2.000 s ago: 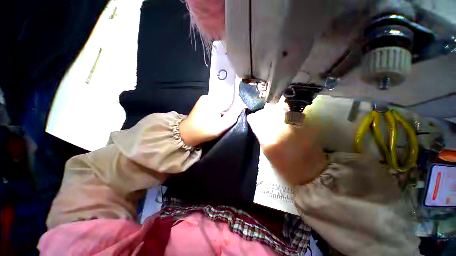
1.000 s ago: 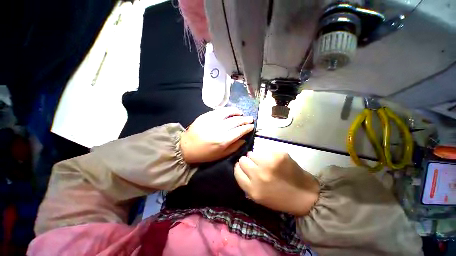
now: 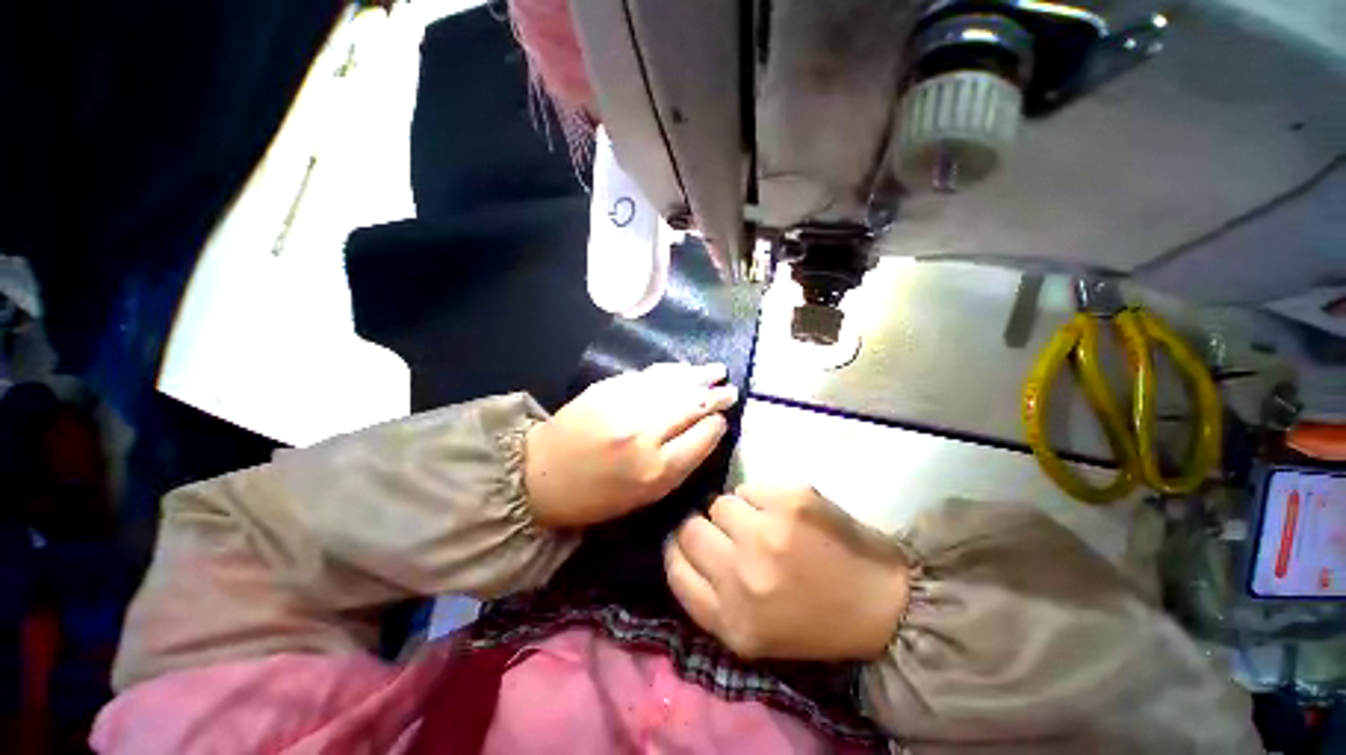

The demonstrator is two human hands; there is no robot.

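A dark garment panel (image 3: 487, 295) lies on the white table and runs under the machine head, its right edge at the needle area (image 3: 756, 263). My left hand (image 3: 627, 443) presses on the panel in front of the needle, fingers pointing right. My right hand (image 3: 782, 572) is lower and to the right, with its fingers curled at the panel's edge near my lap. The fingertips hide the cloth edge there. The hands are apart. The panel shines bluish-grey under the lamp.
The machine head (image 3: 1122, 162) spans the top, with a pale tension dial (image 3: 960, 126). A dark edge guide (image 3: 819, 295) stands right of the needle. Yellow-handled scissors (image 3: 1085, 406) lie at the right, near a lit phone (image 3: 1302, 534). Dark cloth (image 3: 104, 162) is heaped at the left.
The right hand has come off the needle area and moved down toward the lap. The left hand has flattened on the cloth and moved slightly down. The camera view has shifted.
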